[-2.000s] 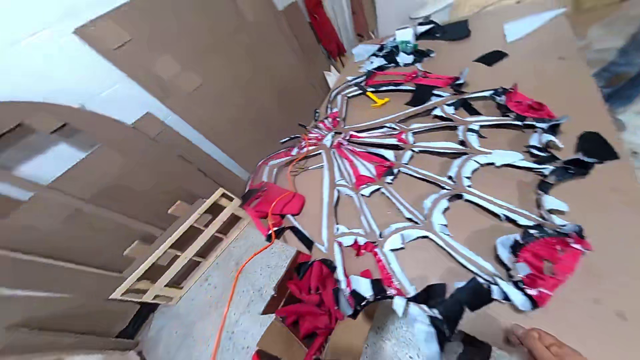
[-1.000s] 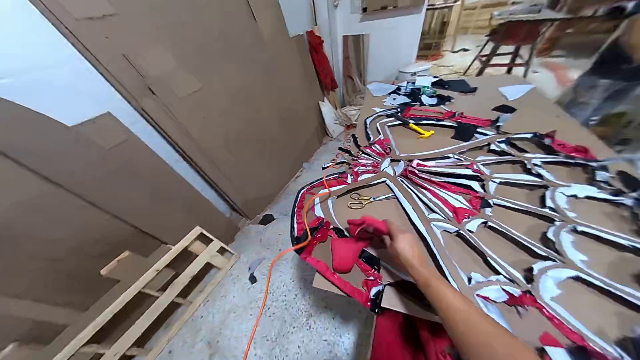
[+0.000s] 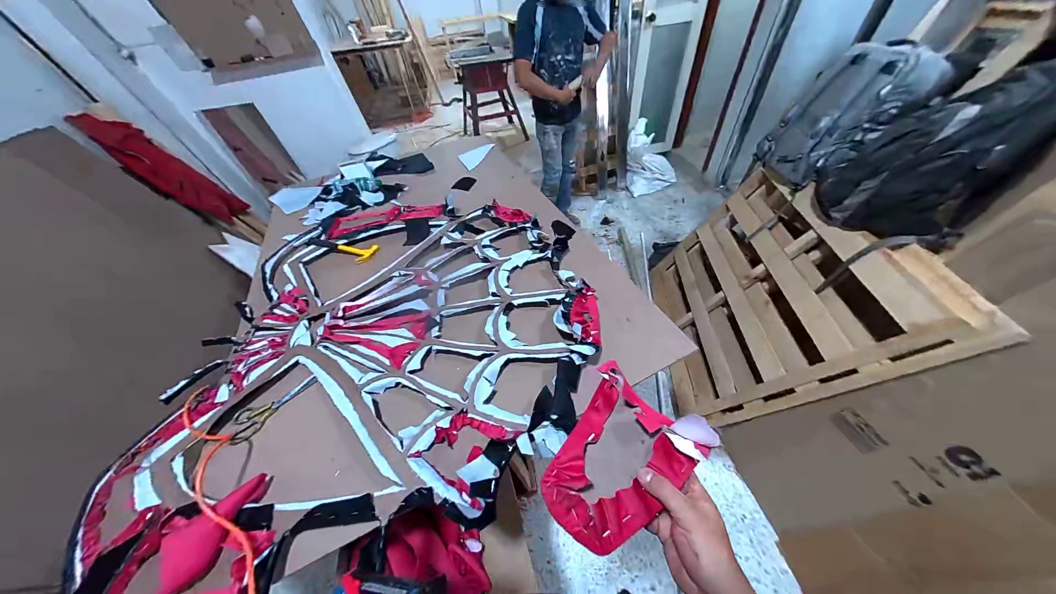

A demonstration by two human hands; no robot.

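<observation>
My right hand [image 3: 689, 516], at the lower right, pinches a brown board piece [image 3: 623, 450] by its lower right edge. Red fabric [image 3: 569, 487] is folded over the rim of that piece and fastened with what look like staples. Left of it, a large cut-out frame [image 3: 371, 412] lies on a brown board, with red, black and white fabric strips wrapped along its bars. Scissors [image 3: 256, 419] with yellowish handles lie inside the frame near an orange hose [image 3: 202, 487]. A yellow and black hammer [image 3: 356, 250] rests at the frame's far side. My left hand is out of view.
Fabric scraps [image 3: 355, 186] are heaped at the far end of the board [image 3: 652, 322]. Red cloth [image 3: 429, 549] sits low in front. A person [image 3: 561, 91] stands beyond the table. Wooden pallets [image 3: 767, 297] bearing dark bags [image 3: 932, 148] stand at the right, with cardboard [image 3: 891, 495] below.
The view has swung right. My right hand, over the red-covered corner beside the scissors one second ago, now holds up the red-edged piece. The person and the pallets at right have come into view.
</observation>
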